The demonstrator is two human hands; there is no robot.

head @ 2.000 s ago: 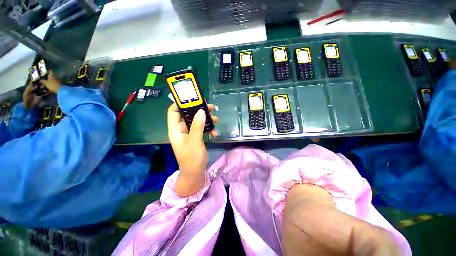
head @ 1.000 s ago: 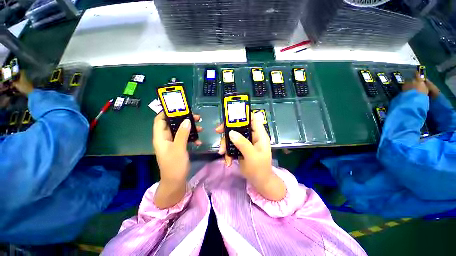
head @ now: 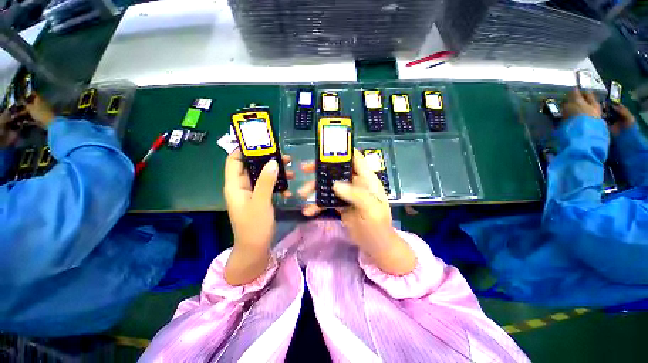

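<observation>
My left hand (head: 250, 195) holds a black keypad phone with a yellow frame (head: 256, 134) upright, its screen lit white, thumb on the lower part. My right hand (head: 364, 202) holds a second keypad phone (head: 335, 139) beside it, screen also lit, thumb at the number keys. Both phones are above the near left part of the clear blister tray (head: 433, 191). The tray's back row holds several phones (head: 374, 110), one with a bluish screen. One phone (head: 375, 163) in the front row is partly hidden behind my right hand.
Left of the tray lie a green battery (head: 191, 118), small dark parts with white labels (head: 175, 138), a white piece (head: 227, 143) and a red and white marker (head: 152, 150). Stacked trays (head: 334, 28) and a red pen (head: 428, 59) are behind. Workers in blue sleeves (head: 78, 159) sit at both sides.
My right hand came from low right and took a phone from the tray's front row. Since one second ago, its thumb has shifted over the keys. My left hand still holds its phone.
</observation>
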